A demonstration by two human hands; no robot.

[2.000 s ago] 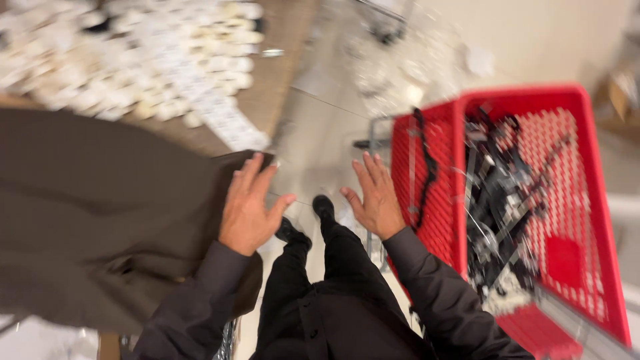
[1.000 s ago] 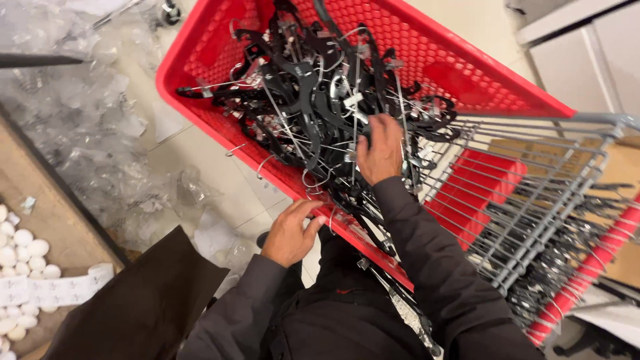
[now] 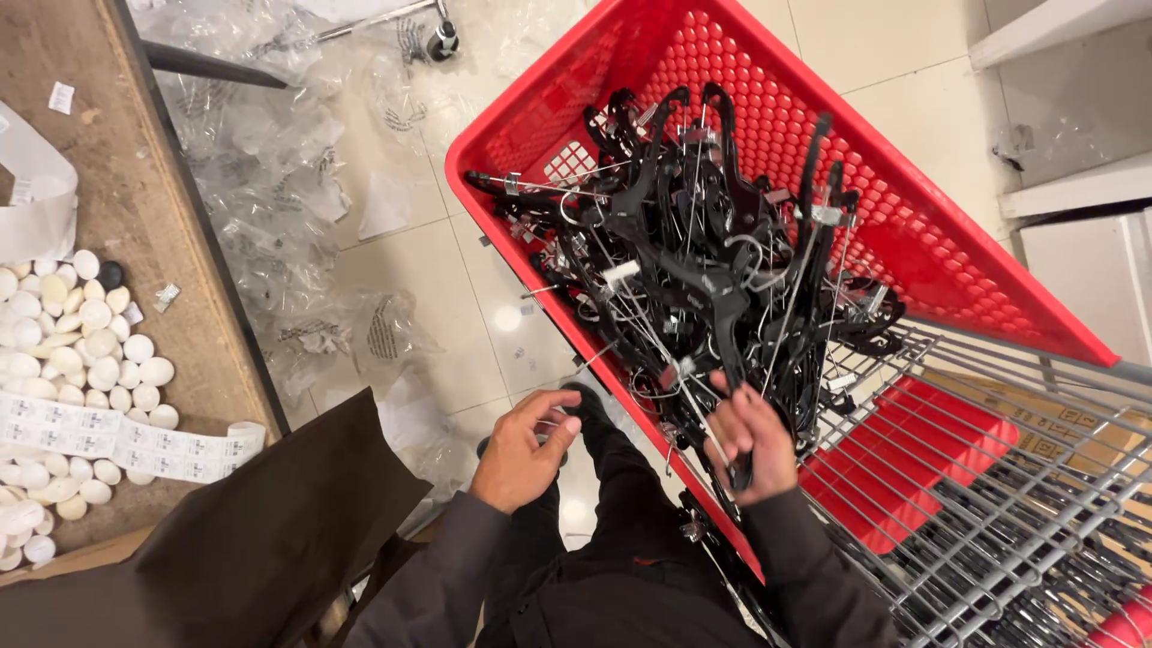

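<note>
My right hand [image 3: 754, 438] is closed around the arm of a black plastic clip hanger [image 3: 720, 301] at the near side of a red shopping cart [image 3: 900, 270]. Many black hangers with metal bars and clips [image 3: 648, 216] lie tangled in the cart's basket. My left hand [image 3: 529, 450] is held outside the cart, left of its near rim, with fingers curled, thumb and forefinger apart, and nothing seen between them. Dark brown fabric [image 3: 270, 522] lies to the left of my left sleeve.
On the wooden table [image 3: 180, 225] at left are round white security tags [image 3: 99, 369] and a strip of printed labels [image 3: 126, 436]. Clear plastic bags [image 3: 261, 180] litter the tiled floor. More hangers [image 3: 1017, 558] fill the space under the cart's wire part. White shelving [image 3: 1080, 189] stands at right.
One second ago my left hand was at the cart's rim; now it is off it. My right hand, earlier among the hangers, now grips one. The view has shifted.
</note>
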